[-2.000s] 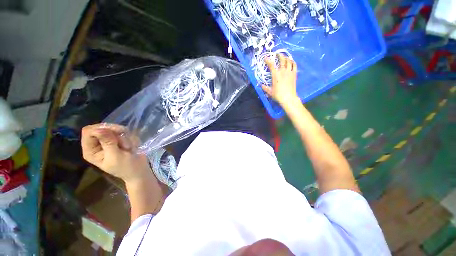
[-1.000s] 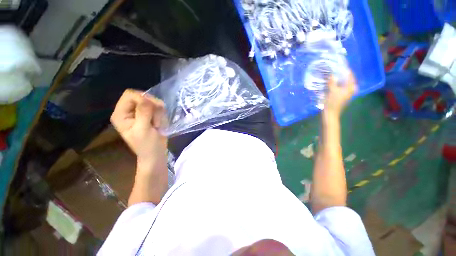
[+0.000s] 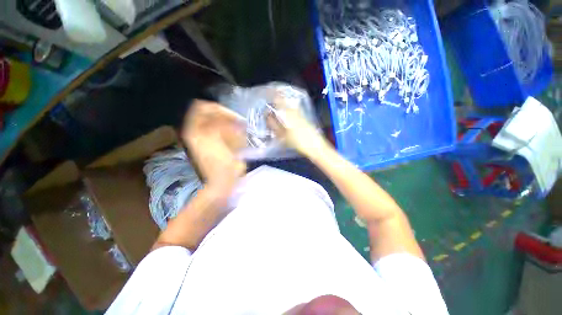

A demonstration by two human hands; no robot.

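A clear plastic bag (image 3: 302, 98) with white coiled cables (image 3: 254, 126) inside lies over my lap, blurred by motion. My left hand (image 3: 214, 132) is closed on the bag's left side. My right hand (image 3: 289, 123) is at the bag's right part, its fingers over or inside it; blur hides whether it holds a coil. The blue plastic bin (image 3: 394, 138) to the right holds many finished white coils (image 3: 379, 67) in its upper part.
Open cardboard boxes (image 3: 111, 215) stand on the left, with a bundle of long cable (image 3: 169, 181) beside my left forearm. A second blue bin (image 3: 480, 58) with looser cable is at the upper right, above a red-and-blue frame (image 3: 487, 175). The teal bench (image 3: 58, 92) edge curves at upper left.
My right hand has moved left from the blue bin to the bag. My left hand and the bag have come closer together in front of me. The view has turned, showing more of the boxes and second bin.
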